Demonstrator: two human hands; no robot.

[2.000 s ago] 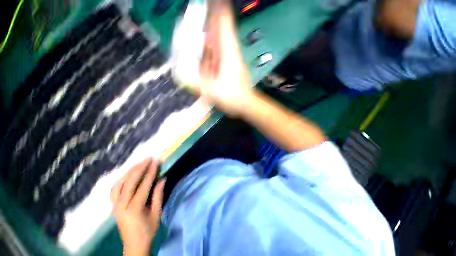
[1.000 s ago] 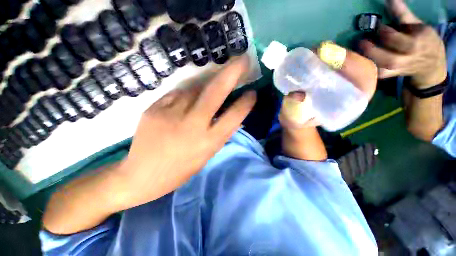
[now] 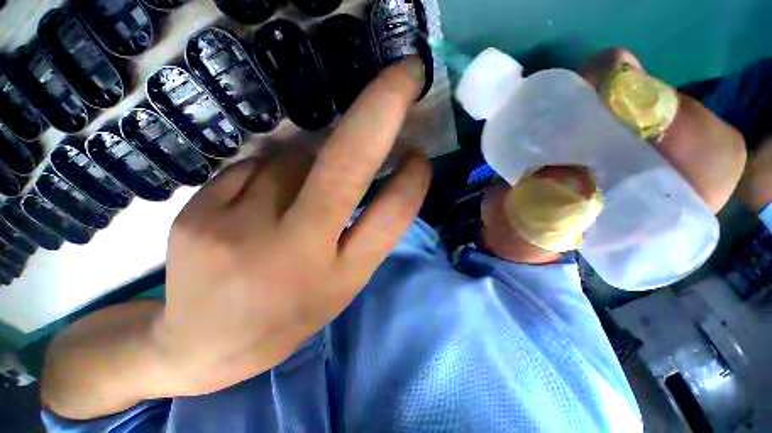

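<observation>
My right hand, with tan tape on thumb and finger, grips a translucent squeeze bottle part-filled with clear liquid. The bottle lies tilted, its white cap toward the rows; its greenish tip reaches the last housing. My left hand is spread palm down over the front row, its index fingertip touching the lower end of the black oval housing at the row's right end. Other black housings stand side by side in rows on a white board. Nothing is seen held in my left hand.
The green mat lies beyond the bottle. Part of another person's hand shows at the right edge. Grey trays or crates are on the floor at lower right. My light-blue shirt fills the bottom.
The view has moved closer to the row's right end. My left index finger has come onto the end housing, and the bottle's tip is now beside it. The other person's hand has mostly left the view.
</observation>
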